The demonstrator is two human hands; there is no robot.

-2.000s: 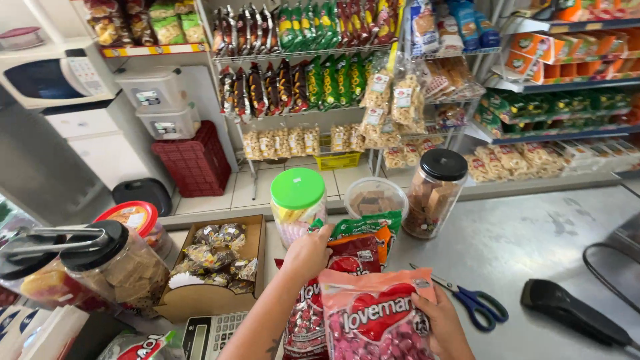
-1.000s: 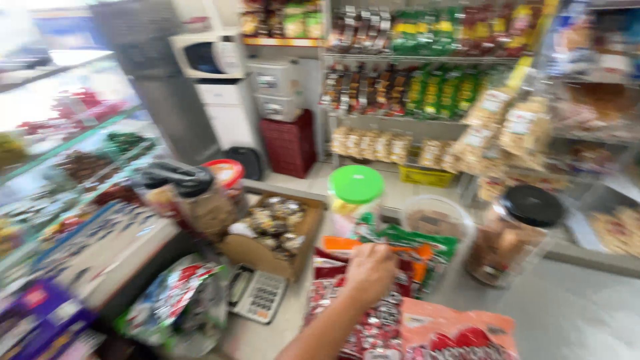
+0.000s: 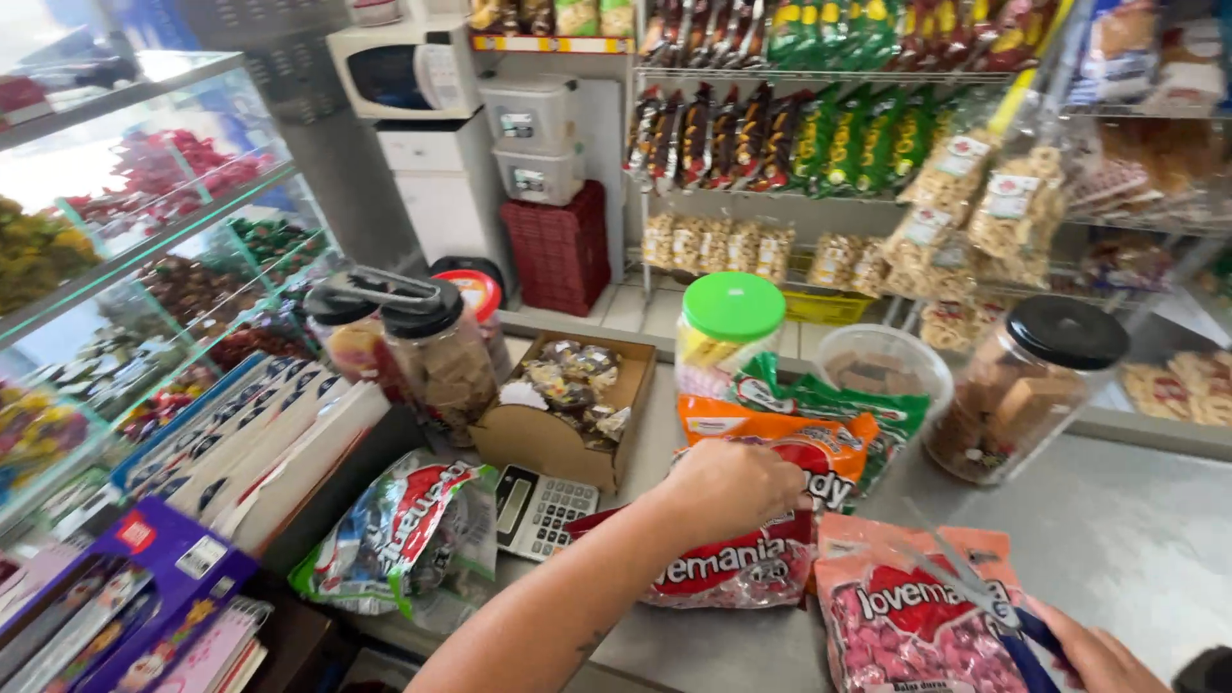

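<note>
My left hand (image 3: 741, 489) grips the upper part of a dark red candy bag (image 3: 731, 568), in front of an orange candy bag (image 3: 770, 423) and a green candy bag (image 3: 890, 409). At the lower right, my right hand (image 3: 1097, 654) holds blue-handled scissors (image 3: 1025, 630) by the handles. Their blades lie over a pink candy bag (image 3: 914, 616), which rests on the metal counter. Whether the blades touch the bag cannot be told. A jar with a green lid (image 3: 733, 308) stands behind the bags, beside a round clear plastic tub (image 3: 890, 351).
A calculator (image 3: 544, 510) and a cardboard box of wrapped sweets (image 3: 630, 414) lie left of the bags. Farther left are a silver-green candy bag (image 3: 404, 539), jars with black lids (image 3: 438, 375) and a glass display case (image 3: 183, 231). A black-lidded jar (image 3: 1020, 395) stands right.
Two seconds ago my right hand was on the pink bag and the scissors lay on the counter; now that hand holds the scissors. The view has swung left.
</note>
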